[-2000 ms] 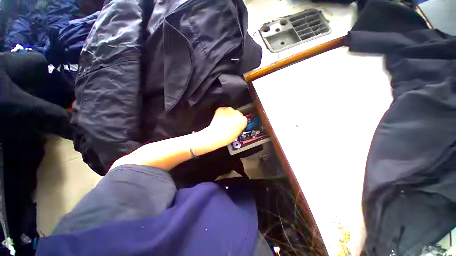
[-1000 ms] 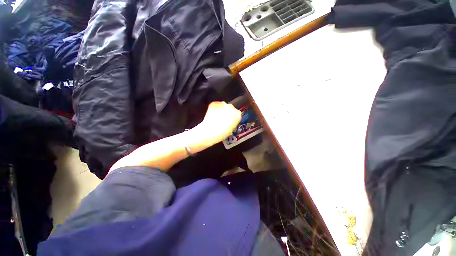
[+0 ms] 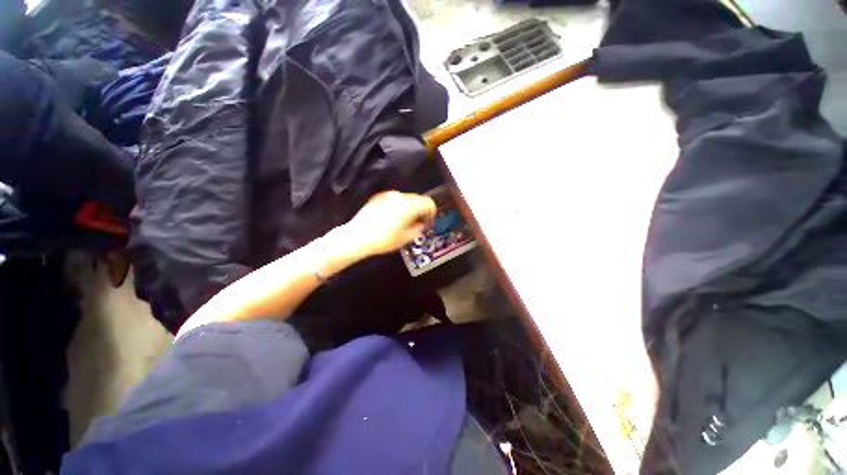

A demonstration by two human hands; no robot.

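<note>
My left hand (image 3: 401, 219) is over a small open drawer (image 3: 435, 264) under the table's edge. Its fingers are curled and the fingertips are at the drawer's contents; whether they hold anything cannot be told. The drawer holds small round metal parts, a blue item and reddish pieces, partly hidden by my hand. My right hand is not in view. A black garment (image 3: 734, 223) lies over the right side of the white table (image 3: 557, 213).
A shiny dark jacket (image 3: 200, 158) and other dark cloth hang left of the table. A grey compartment tray (image 3: 506, 57) is set in the far tabletop. Part of a machine (image 3: 789, 450) shows at lower right. A person's dark sleeve (image 3: 56, 139) is at far left.
My left hand has drawn back slightly to the left, and more of the round metal parts show. The person at far left has come further into view. The camera view has shifted a little.
</note>
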